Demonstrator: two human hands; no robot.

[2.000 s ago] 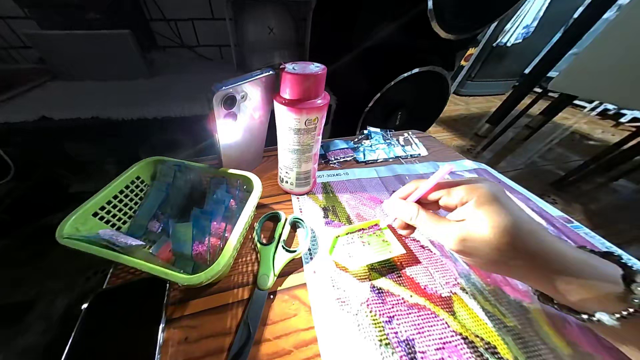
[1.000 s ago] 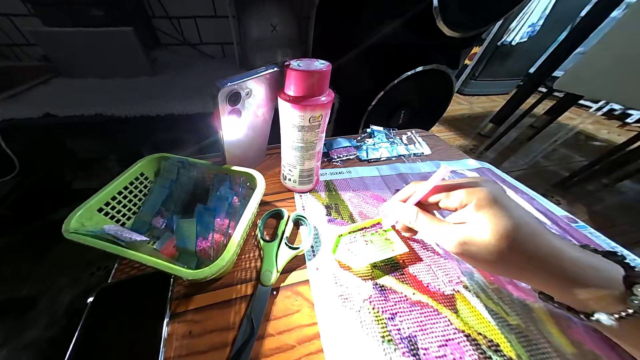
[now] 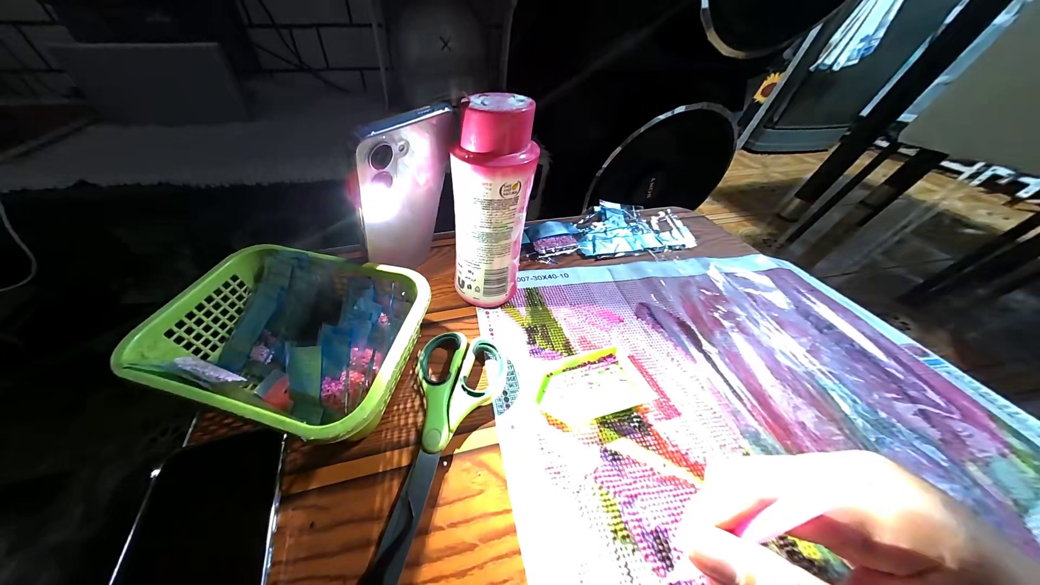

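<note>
Over the lower right of the diamond-painting canvas [image 3: 650,487], my right hand [image 3: 837,512] pinches a pink pen-like applicator [image 3: 784,513], partly hidden by my fingers and washed out by glare. A small yellow-green drill tray [image 3: 593,388] lies on the canvas, up and left of the hand, with small beads in it. Clear film covers the right part of the canvas. Green-handled scissors [image 3: 439,410] lie on the wooden table just left of the canvas. My left hand is out of view.
A green plastic basket [image 3: 398,382] holds bead packets. A pink-capped bottle [image 3: 491,211] stands before an upright phone [image 3: 402,195] with its light on. Blue packets [image 3: 617,231] lie at the back edge; a dark phone [image 3: 203,512] sits lower left.
My right hand has moved from beside the drill tray toward the lower right of the canvas, still holding the pink applicator. The tray lies where it was on the canvas.
</note>
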